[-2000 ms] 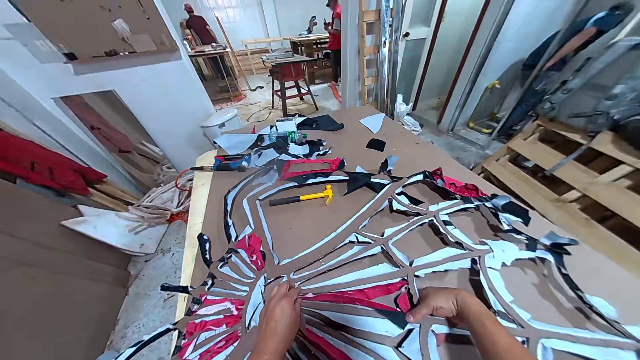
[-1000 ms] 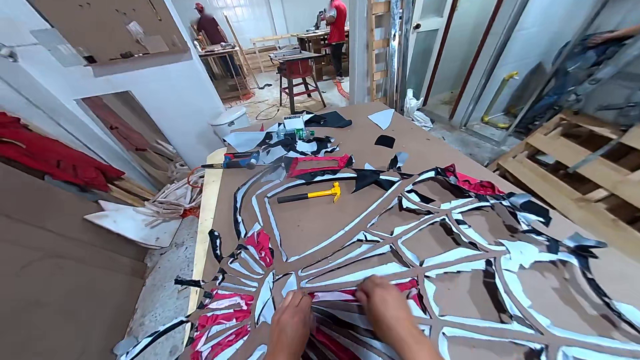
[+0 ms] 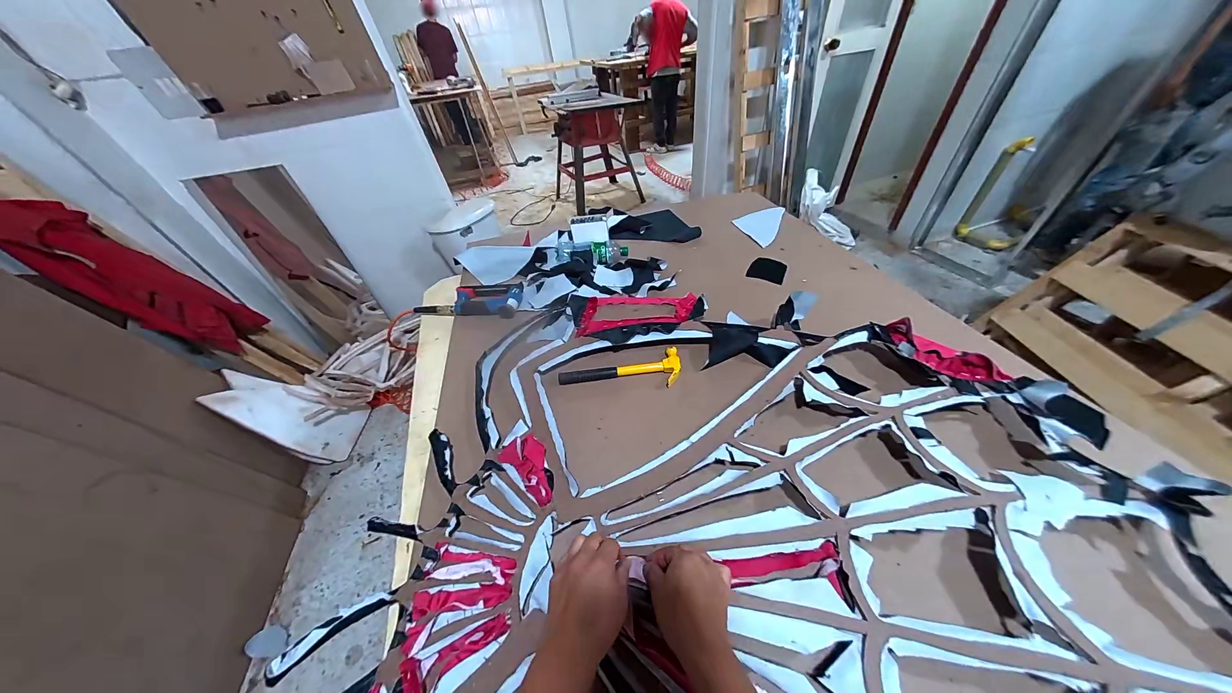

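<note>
My left hand (image 3: 589, 597) and my right hand (image 3: 688, 602) are side by side at the lower middle, knuckles up. Their fingertips pinch a narrow pinkish strip of fabric between them. Around them a brown cut-out panel (image 3: 866, 626) lies on the table, its openings edged with white, black and red material. Beyond my right hand runs a red fabric strip (image 3: 780, 563); more red fabric (image 3: 462, 597) is gathered left of my left hand. A claw hammer (image 3: 621, 370) with a yellow head and black grip lies farther up the panel.
At the table's far left lies a blue power tool (image 3: 489, 299), near fabric scraps (image 3: 659, 226) and a small green-labelled bottle (image 3: 606, 253). A wooden pallet (image 3: 1136, 308) stands at right. Two people work in the back room behind a red-based table saw (image 3: 591, 125).
My right hand has moved left along the red strip and is now close beside my left hand. The person who was bending at the far right is no longer seen.
</note>
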